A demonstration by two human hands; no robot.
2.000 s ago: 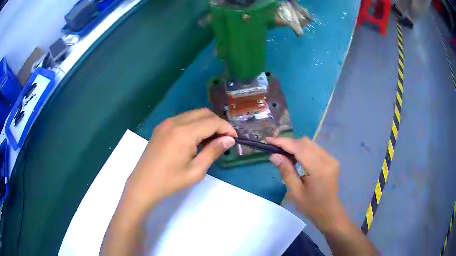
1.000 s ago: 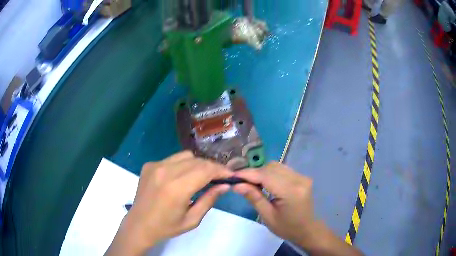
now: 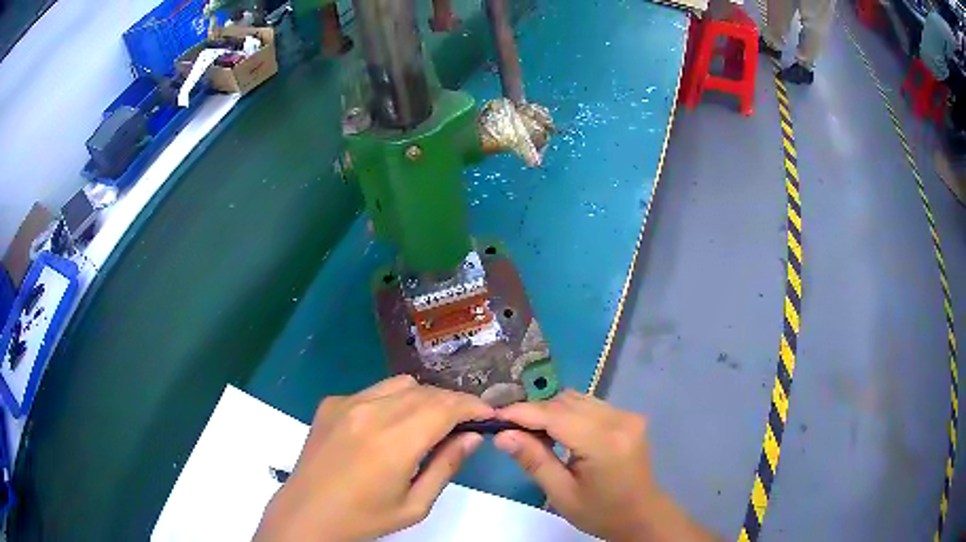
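A short length of black cable [image 3: 487,426] is pinched between my two hands, in front of the press base. My left hand [image 3: 387,450] holds it from the left and my right hand [image 3: 583,450] from the right, fingertips nearly touching. The green press body [image 3: 415,201] stands beyond them. Its brown base plate [image 3: 397,339] bears a silver and copper-orange fixture [image 3: 453,321]. The fingers hide most of the cable.
A white sheet [image 3: 217,466] lies under my left hand, with a small dark piece on it. The green belt [image 3: 201,275] is left, a blue tray [image 3: 66,286] and cardboard box [image 3: 249,69] beyond. A wrapped joint [image 3: 517,127], red stool [image 3: 722,58] and person's legs [image 3: 810,32] also show.
My hands have come together on the cable and sit lower in the view. The camera view has shifted, showing more of the press column and the far side.
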